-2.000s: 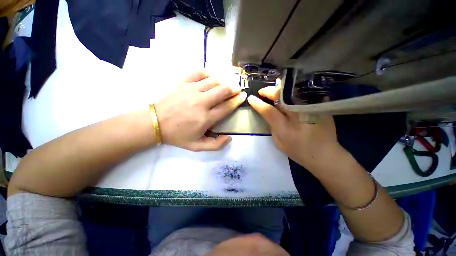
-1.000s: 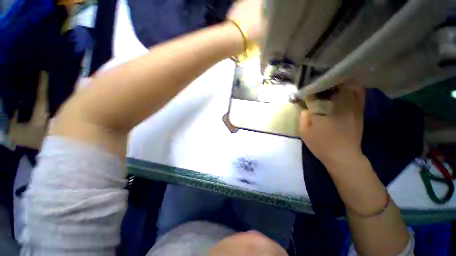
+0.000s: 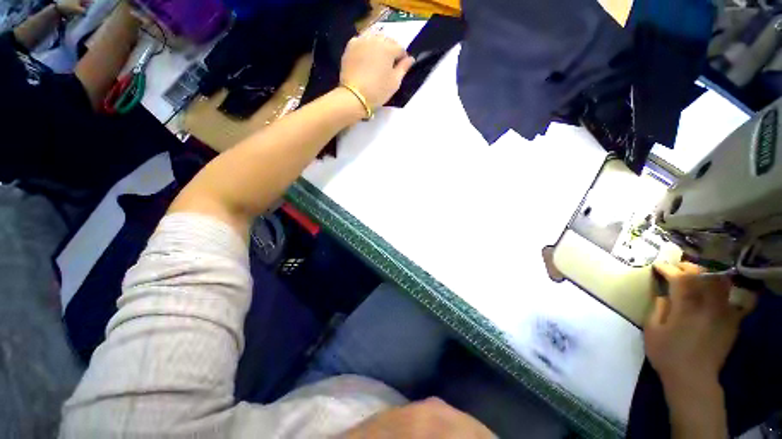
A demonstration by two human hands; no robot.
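My left hand (image 3: 375, 70) is stretched out to the far left of the table, fingers curled at the edge of dark fabric strips (image 3: 436, 47); whether it grips one is unclear. My right hand (image 3: 696, 321) is bent just in front of the presser foot (image 3: 636, 244) of the cream sewing machine (image 3: 729, 184); its fingertips are partly hidden, so a hold cannot be told. The pale metal machine bed (image 3: 604, 270) shows no fabric on its visible part. A dark panel (image 3: 759, 369) lies under and beside my right wrist.
Dark cut panels (image 3: 540, 64) lie on the table's far side, with a crumpled dark bundle (image 3: 622, 129) beyond the needle. The green edge (image 3: 412, 283) runs along the front. At the left are a neighbouring person's arm (image 3: 107, 56), red-green scissors (image 3: 129, 90) and brown cardboard (image 3: 231, 129).
My left hand has left the needle area and moved to the far left of the table. The view has turned left. My right hand stays by the presser foot; the dark piece formerly under the fingertips no longer shows.
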